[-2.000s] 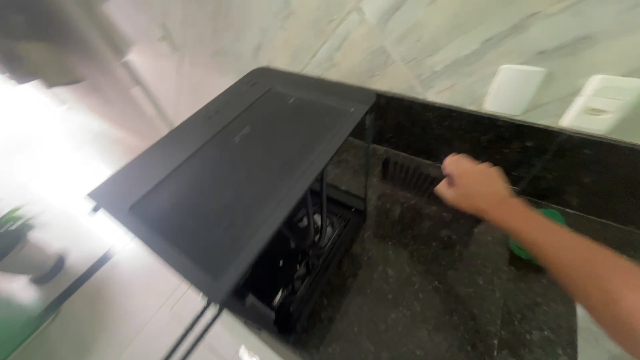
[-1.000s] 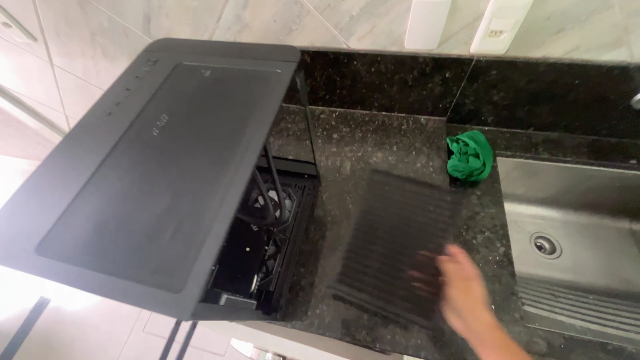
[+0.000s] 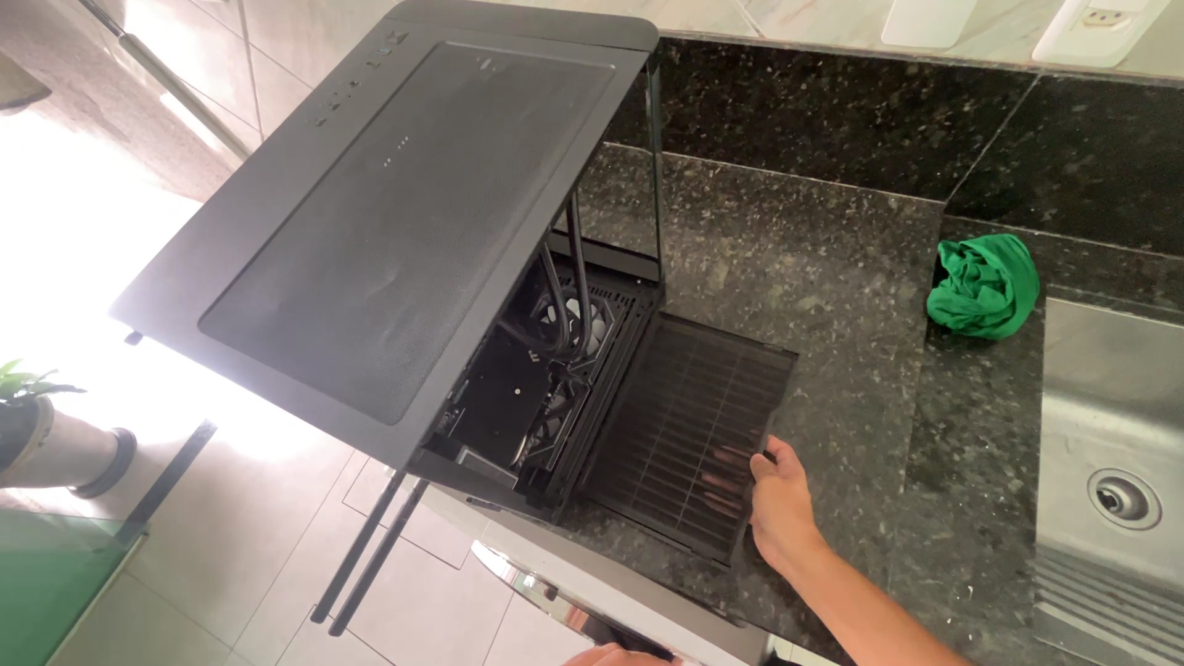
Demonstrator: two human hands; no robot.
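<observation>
My right hand [image 3: 784, 499] grips the right edge of a black slatted mesh dust filter panel [image 3: 689, 435], thumb on top and fingers seen through the mesh beneath. The panel's left edge lies along the bottom edge of a black computer case [image 3: 416, 213], whose near side is uncovered. Inside the case show a fan [image 3: 583, 333], thick black tubes [image 3: 555, 287] and a dark plate. Part of my left hand [image 3: 618, 656] shows at the bottom edge of the view, below the counter front; whether it holds anything is hidden.
The case stands on a dark granite counter [image 3: 832, 277]. A bunched green cloth [image 3: 985, 287] lies near a steel sink [image 3: 1091, 398] at the right. Two dark bars [image 3: 370, 555] stick out below the case. A potted plant [image 3: 55, 444] stands on the left, and wall outlets [image 3: 1101, 28] are above.
My right hand has brought the filter panel left, from the middle of the counter to the base of the case. Part of my left hand has come into view at the bottom.
</observation>
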